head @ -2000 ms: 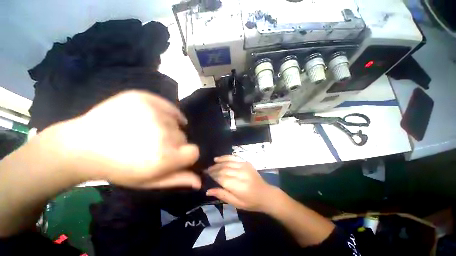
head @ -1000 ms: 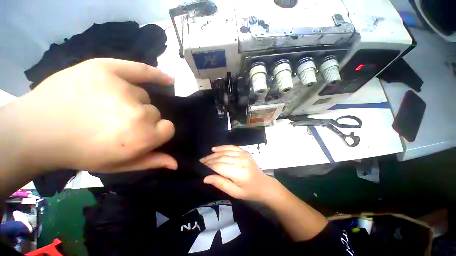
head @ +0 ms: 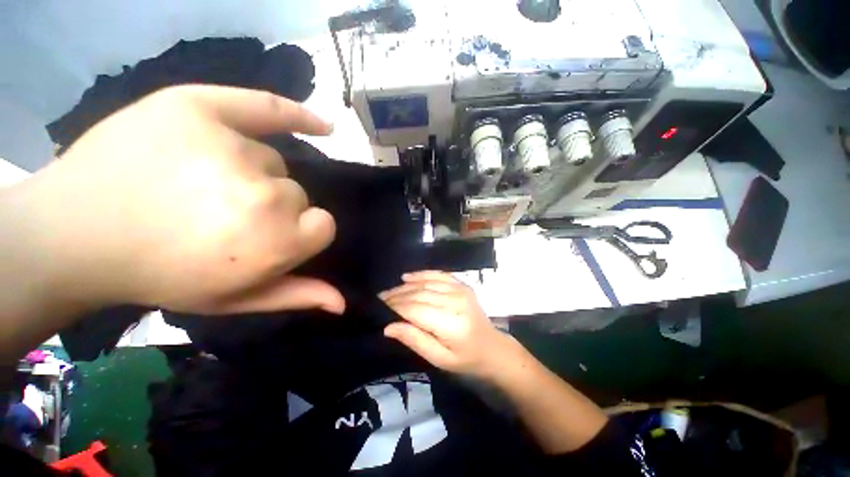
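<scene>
A black garment piece (head: pixel 359 219) lies left of the needle area (head: pixel 421 186) of the white overlock machine (head: pixel 559 70), its edge at the presser foot. My left hand (head: pixel 200 210) is large at the left, over the cloth, with index finger and thumb spread; its other fingers are curled, and whether they grip cloth is hidden. My right hand (head: pixel 443 321) pinches the cloth edge between thumb and fingers, in front of the needle area. A black garment pile (head: pixel 214 74) lies behind my left hand.
Dark shears (head: pixel 624 238) lie right of the needle area. A smartphone (head: pixel 758 224) and a black fabric scrap (head: pixel 746 147) lie farther right. A red stool (head: pixel 84 461) stands at the lower left, beside a cluttered shelf (head: pixel 47 401). An open bin (head: pixel 746 410) is at the lower right.
My left hand has moved left and up from over the middle of the cloth, and its index finger and thumb have spread apart. My right hand stays on the cloth edge, nearly unmoved.
</scene>
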